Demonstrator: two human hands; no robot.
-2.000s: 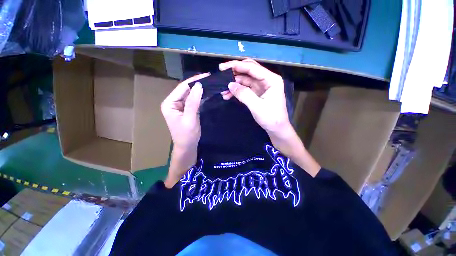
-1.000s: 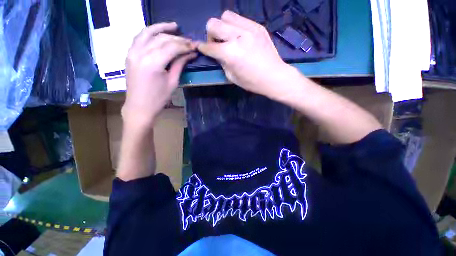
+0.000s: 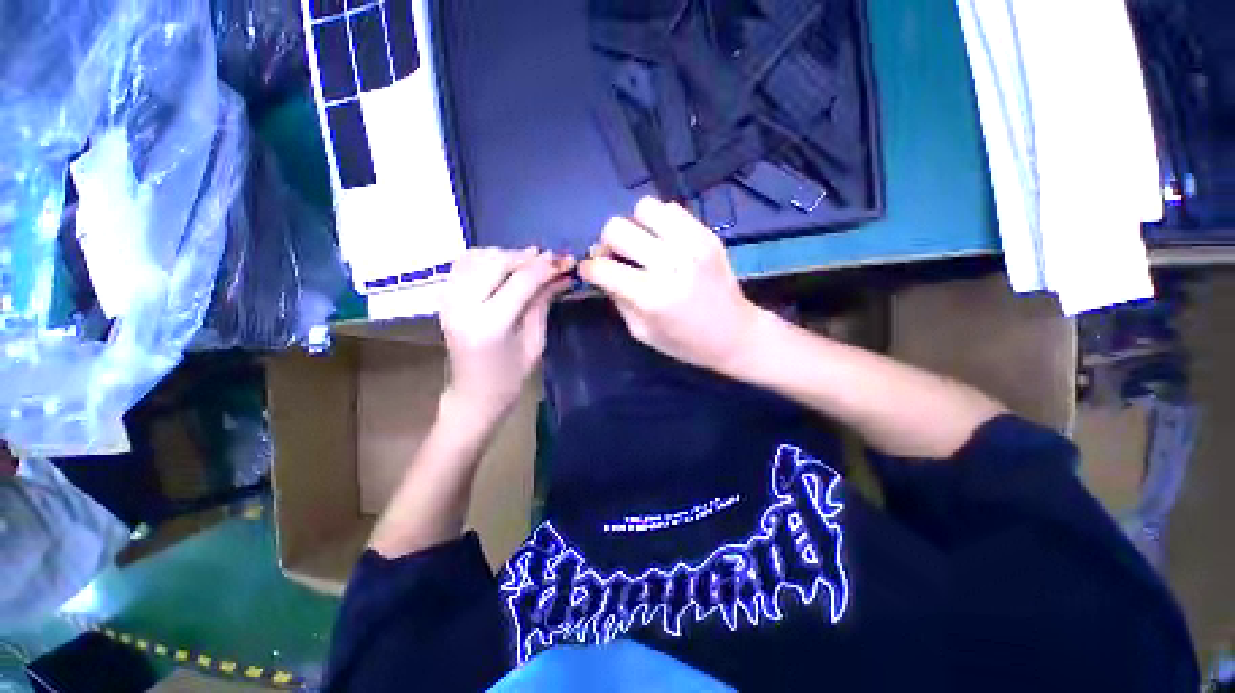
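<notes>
My left hand (image 3: 499,322) and my right hand (image 3: 677,287) meet at the fingertips over the near edge of the black tray (image 3: 522,149). Both pinch a small dark part (image 3: 580,271) between thumb and fingers; it is mostly hidden, so its shape cannot be told. Several black strips and pieces (image 3: 704,115) lie in a loose pile in the right half of the tray. The white sheet with black rectangles (image 3: 400,176) lies left of the tray.
White sheets (image 3: 1070,149) lie right of the tray, with more dark parts (image 3: 1199,122) beyond. Crumpled clear plastic (image 3: 149,203) is at the left. Open cardboard cartons (image 3: 318,467) stand below the bench edge on both sides. Yellow-black tape marks the green floor.
The view has shifted, showing more of the tray and grid sheet. My hands have moved from over my lap to the tray's near edge and stay close together; the dark part is now more hidden.
</notes>
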